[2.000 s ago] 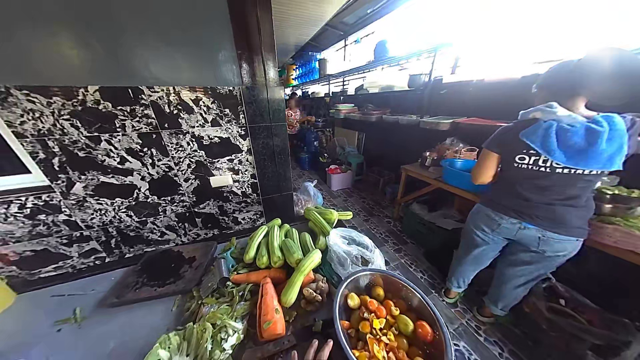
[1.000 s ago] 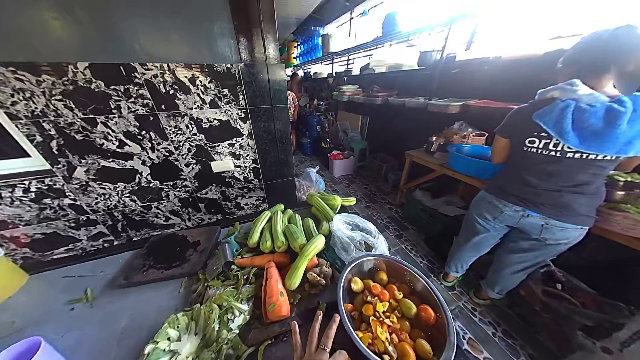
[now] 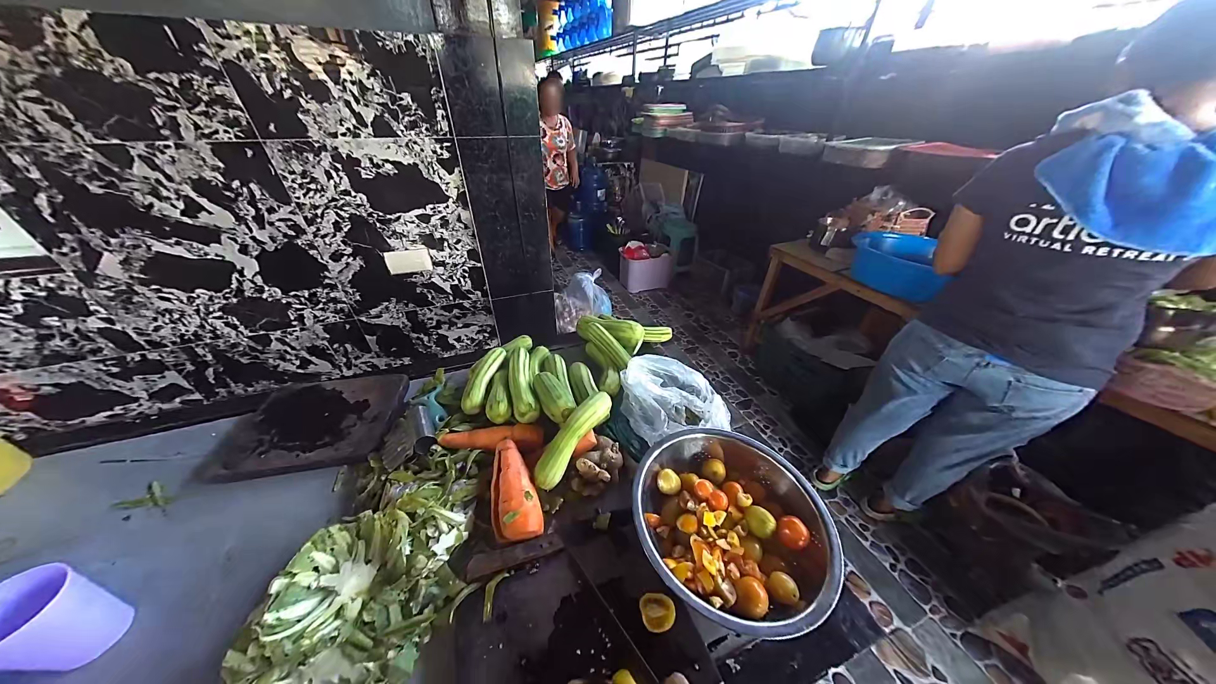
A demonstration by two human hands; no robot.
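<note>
Neither of my hands shows now. On the dark counter, a large steel bowl [image 3: 836, 570] holds orange, yellow and green tomatoes with cut pieces among them. Left of it lies a big carrot [image 3: 516, 494] with a cut side, and a knob of ginger [image 3: 597, 465] sits between them. Behind, several ridged green gourds [image 3: 575, 437] are heaped beside a clear plastic bag [image 3: 670, 394]. Leafy trimmings [image 3: 351, 589] cover the counter at the left. A hollowed yellow-orange piece [image 3: 656, 612] lies near the bowl's left side.
A dark slab [image 3: 309, 427] and a purple plastic container [image 3: 62, 617] are at the left. A person [image 3: 1026, 304] with a blue towel on the shoulder stands at the right, by a wooden table [image 3: 836, 275] with a blue basin [image 3: 898, 266]. Another person [image 3: 558, 152] stands farther back.
A hand at the bottom edge, its fingers spread beside the bowl a second ago, is out of view. More of the purple container shows at the left.
</note>
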